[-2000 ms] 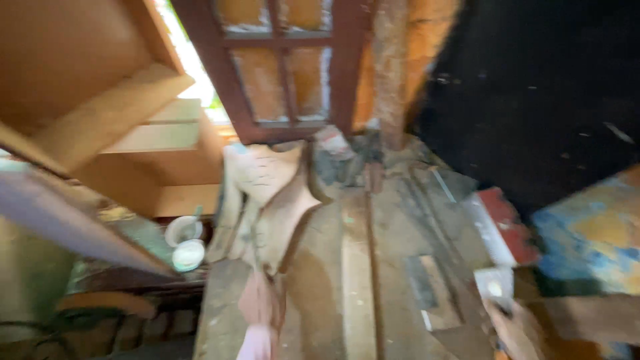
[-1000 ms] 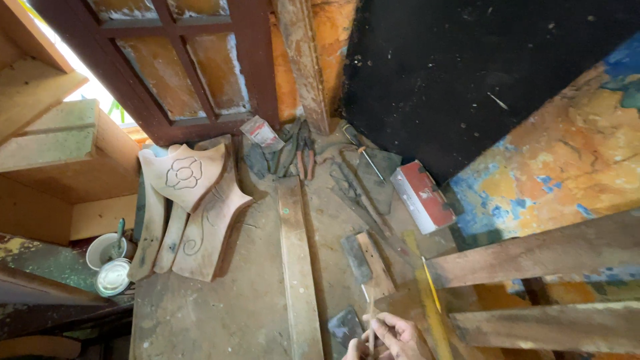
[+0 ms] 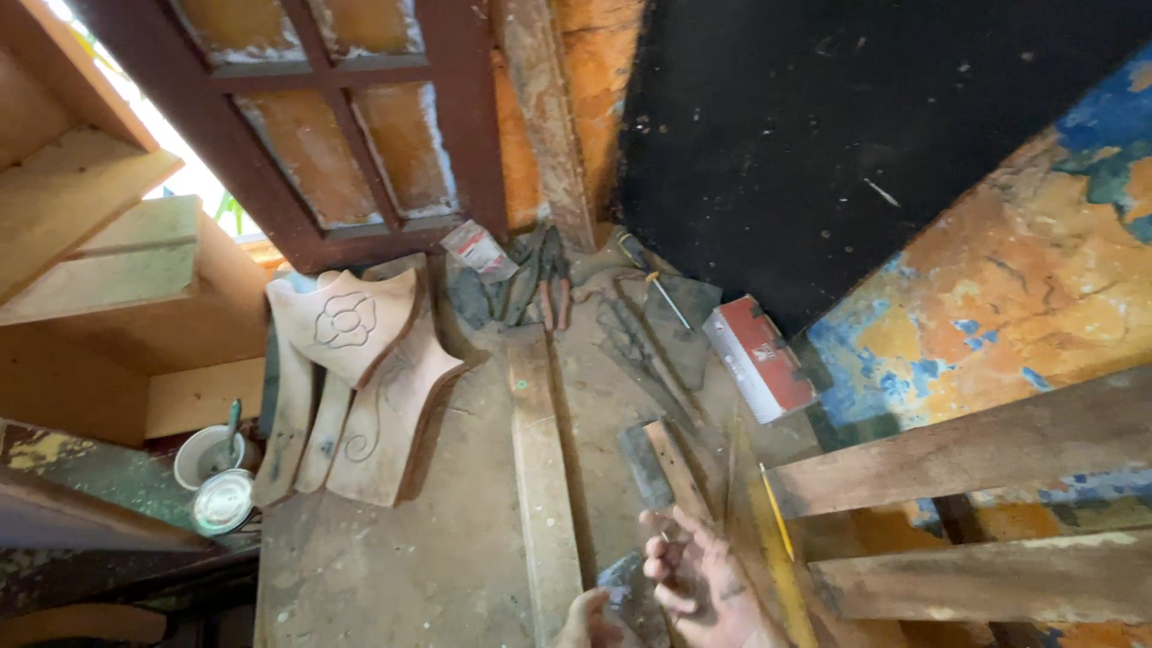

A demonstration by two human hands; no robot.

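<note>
At the bottom edge my left hand shows only partly, its thumb raised; whether it holds anything is hidden. Just right of it, my right hand is palm up with curled fingers, and a tiny thin thing may sit at its fingertips, too blurred to tell. Both hands are over the wooden bench, beside a dark grey block. Above my right hand lie another grey block and a wooden piece with holes. A yellow pencil lies to the right.
Carved wooden pieces are stacked at left, near a white cup with a brush and a round tin. A long wooden strip runs up the bench. Pliers, a screwdriver and a red-white box lie farther back.
My hands were together around a small thin thing a second ago; now they are apart, my right hand's palm turned up. Earlier, a hand was at the right with a pale flat thing.
</note>
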